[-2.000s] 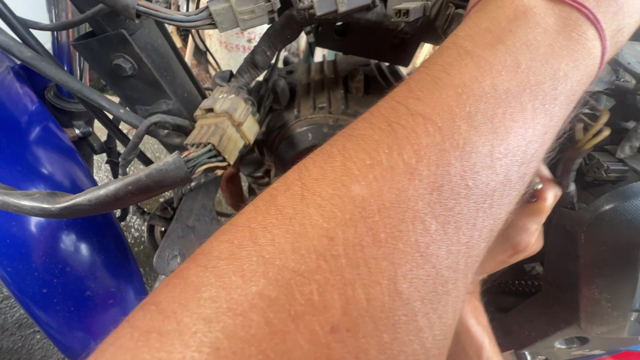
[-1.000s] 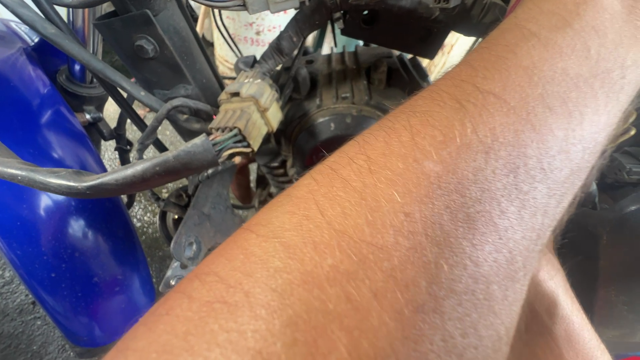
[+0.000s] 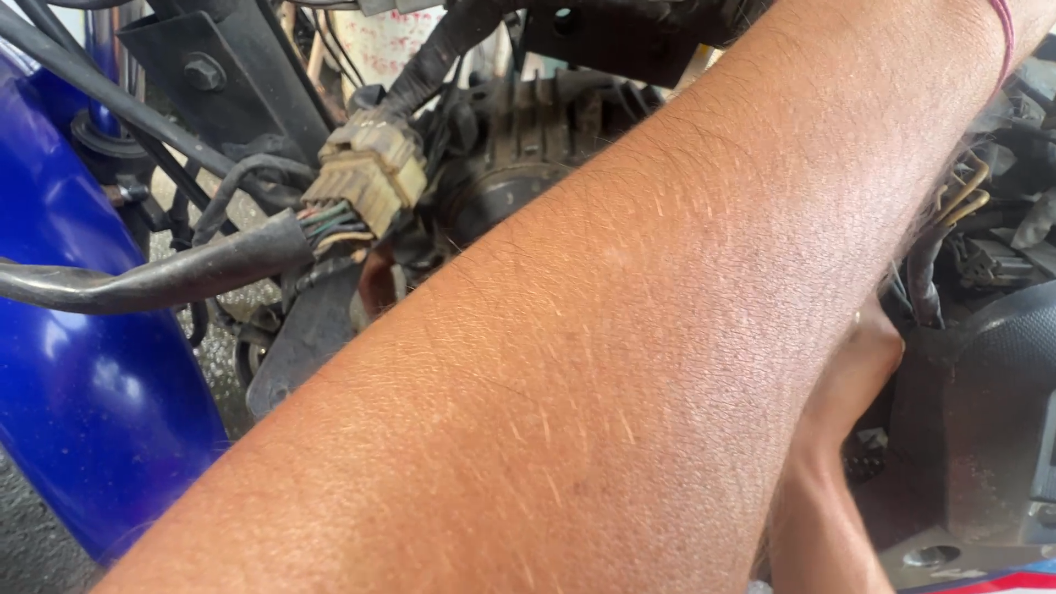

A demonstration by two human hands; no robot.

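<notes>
My left forearm crosses the head view from lower left to upper right, with a thin pink band near the wrist. The left hand lies beyond the frame. Below and behind that forearm, part of my right hand shows, bent at the wrist; its fingers are hidden, so what it touches cannot be seen. Left of the forearm, a dirty cream plastic wiring connector joins colored wires from a black-sleeved harness. A ribbed, dusty engine part sits behind. Cut or bare-ended tan wires stand right of the forearm.
A glossy blue fender fills the left side. Above it are black cables and a metal bracket with a hex bolt. A black textured plastic cover is at the right. Behind stands a pale surface bearing red writing.
Part of my right hand, hidden behind the left forearm one second ago, shows again. The pink wrist band and the tan wires are back in view at the right.
</notes>
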